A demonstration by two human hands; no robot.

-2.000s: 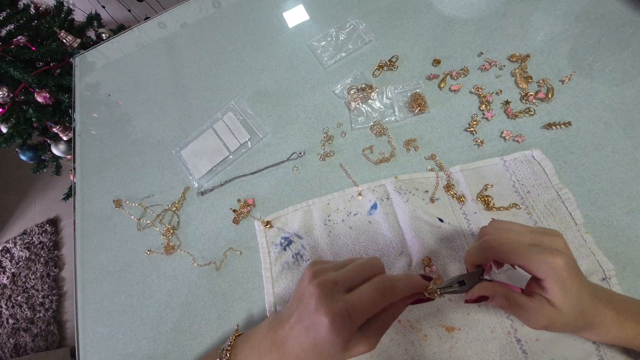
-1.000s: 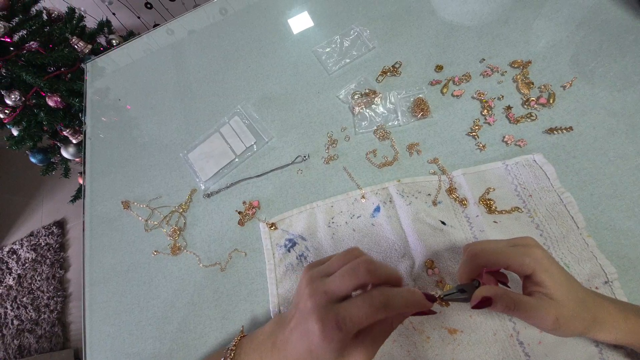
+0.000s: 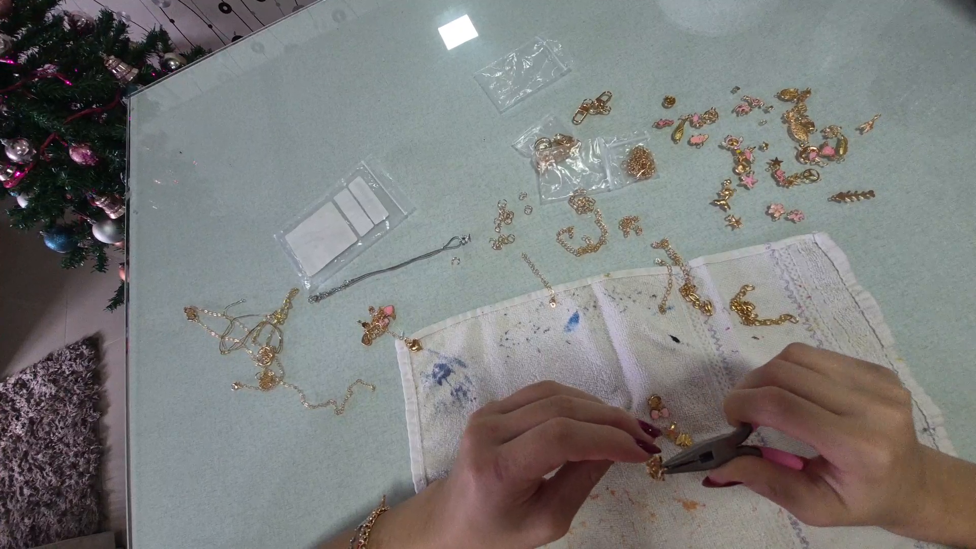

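Note:
My right hand (image 3: 823,435) grips the pink handles of needle-nose pliers (image 3: 709,451), whose jaws point left. At the jaw tips is a small gold jewellery piece (image 3: 655,467). My left hand (image 3: 541,454), wearing a gold bracelet (image 3: 369,524), pinches that piece between fingertips with dark red nails; its exact shape is hard to tell. Just above the jaws, gold and pink charms (image 3: 659,408) lie on the stained white towel (image 3: 518,366). Gold chain pieces (image 3: 690,286) rest across and near the towel's upper edge.
Loose gold and pink charms (image 3: 743,164) spread over the glass table's upper right. Clear plastic bags (image 3: 568,171) hold gold findings. Farther left are a bag with white cards (image 3: 343,221), a silver chain (image 3: 393,267) and tangled gold chains (image 3: 263,343). A decorated Christmas tree (image 3: 69,114) stands beyond the table's left edge.
My left fingers have lifted and spread a little from their tighter pinch. The pliers stay in my right hand near the same place, and more of the charms beside them shows.

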